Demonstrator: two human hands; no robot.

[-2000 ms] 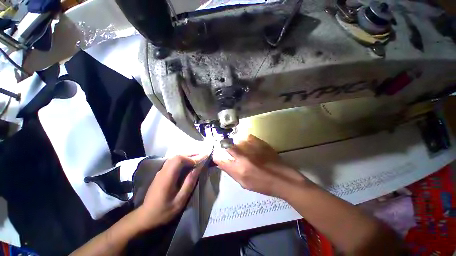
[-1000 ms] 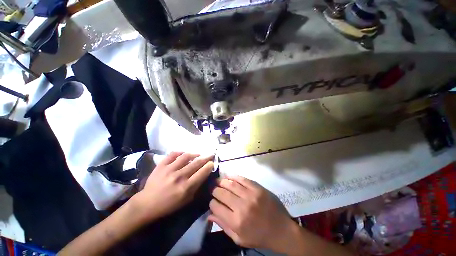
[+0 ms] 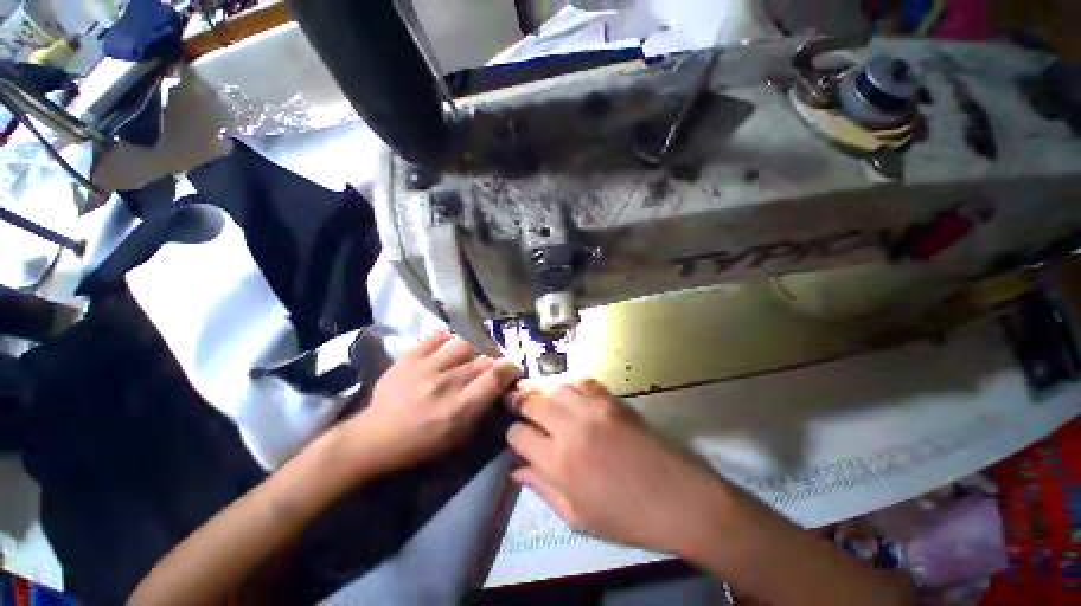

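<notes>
The black garment cloth (image 3: 130, 438) lies heaped left of the needle and runs under my hands. A white curved facing piece (image 3: 219, 302) lies on it. My left hand (image 3: 433, 397) presses flat on the cloth, fingertips just in front of the presser foot (image 3: 551, 361). My right hand (image 3: 593, 462) is beside it on the right, fingers curled at the cloth edge close to the foot. The fingertips of both hands nearly meet. The seam edge under them is hidden by fingers and glare. A pale grey part of the cloth (image 3: 445, 539) hangs toward me.
The stained sewing machine head (image 3: 664, 201) arches over the cream machine bed (image 3: 711, 337). The white table top (image 3: 818, 444) has printed marks along its front edge. A black object (image 3: 1041, 343) lies at the right. A red basket (image 3: 1037, 509) with scraps is at lower right.
My right hand has moved up toward the presser foot since one second ago, when it was lower on the cloth. My left hand stays on the cloth. The view has shifted slightly.
</notes>
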